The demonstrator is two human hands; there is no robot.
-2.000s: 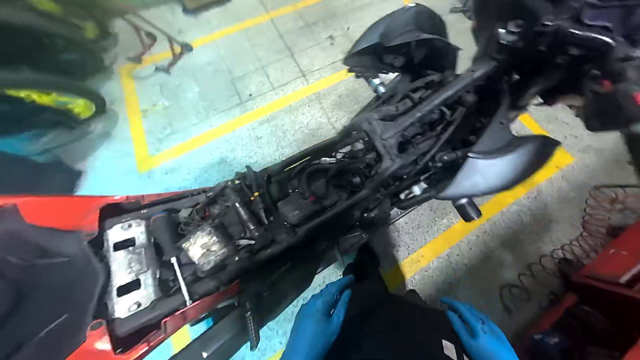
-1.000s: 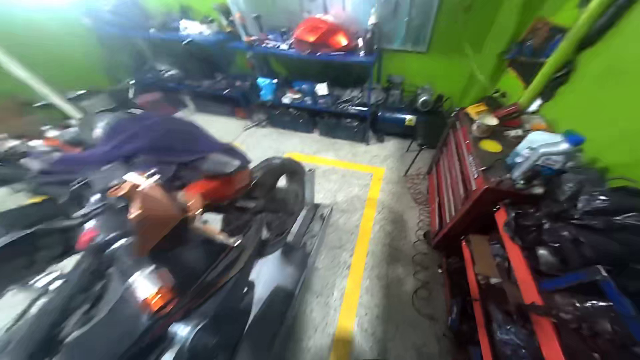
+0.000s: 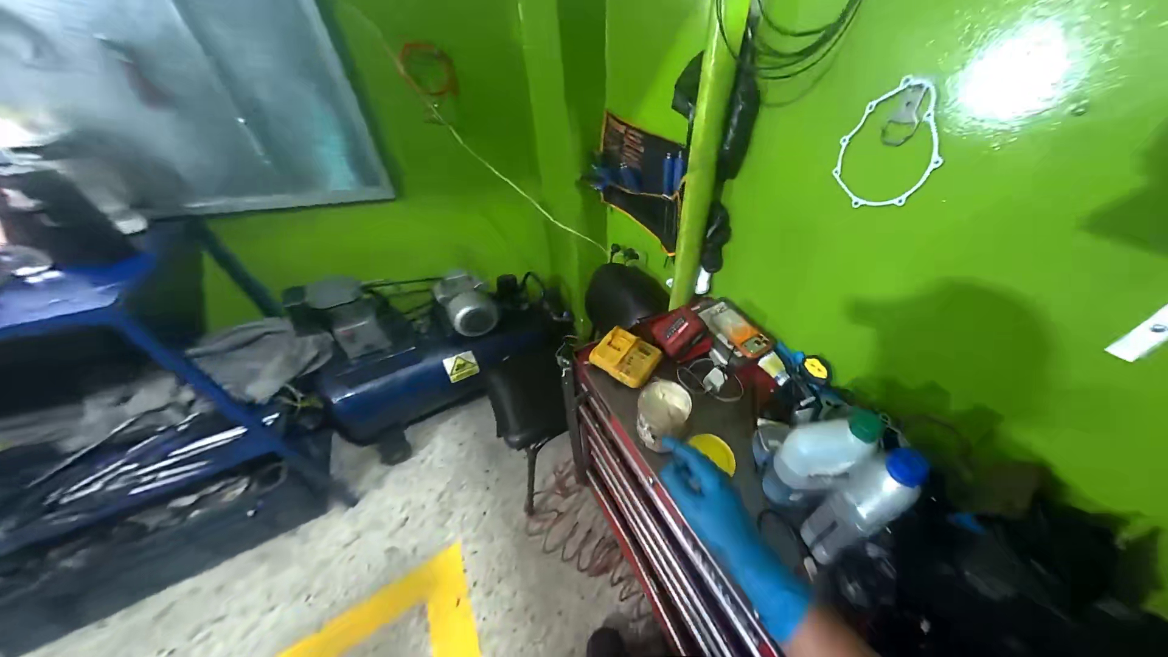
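My right hand point(image 3: 716, 520), in a blue glove, reaches in from the lower right over the top of a red tool cabinet point(image 3: 630, 456). Its fingertips are at the lower edge of a whitish tub point(image 3: 663, 412); whether they touch it is unclear. Just beyond the fingers lies a round yellow lid point(image 3: 713, 453). My left hand is out of view. Farther back on the cabinet are a yellow battery charger point(image 3: 625, 357), a red case point(image 3: 677, 332) and a multimeter point(image 3: 735, 328).
Plastic bottles with green point(image 3: 826, 447) and blue point(image 3: 865, 502) caps stand right of my hand, near black bags. A blue air compressor point(image 3: 411, 374) and a black chair point(image 3: 527, 401) are to the left, beside a blue metal shelf point(image 3: 173, 356). A coiled red hose point(image 3: 584, 534) lies on the floor.
The view has swung from the stripped motorcycle to the tool cabinet. Both gloved hands showed two seconds ago beside the motorcycle; now only the right one shows, over the cabinet.
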